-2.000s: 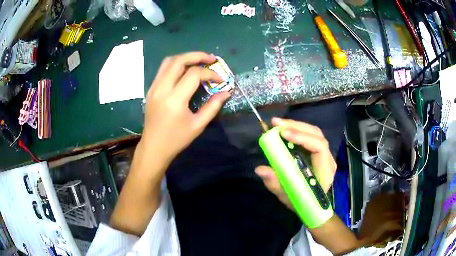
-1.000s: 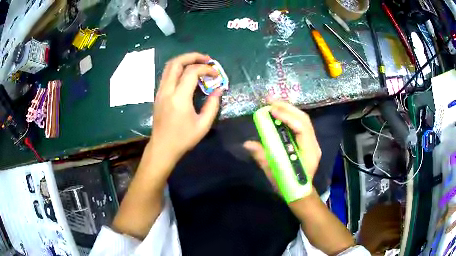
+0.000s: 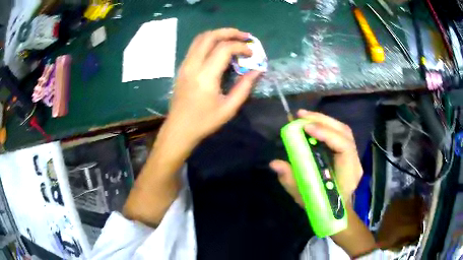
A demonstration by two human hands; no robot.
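My left hand (image 3: 210, 76) holds a small opened smartwatch case (image 3: 256, 55), white and pale blue, by its edges between thumb and fingers, over the bench's front part. The picture is blurred and the inside of the case is hard to make out. My right hand (image 3: 332, 152) holds a bright green electric screwdriver (image 3: 309, 177) with a black button panel. Its thin silver bit (image 3: 283, 97) points up and left toward the case. The bit's tip is blurred, a little below and right of the case, and looks apart from it.
The green bench (image 3: 213, 15) carries a white paper sheet (image 3: 151, 50) and pink-brown strips (image 3: 61, 86) at left. An orange-handled tool (image 3: 369, 35) lies at upper right. Silvery specks lie along the front edge. Black and white cables hang at right.
Since a second ago the view has shifted, so bench things sit higher. The screwdriver has moved down and right from the case, and its bit shows again. My left hand keeps its hold.
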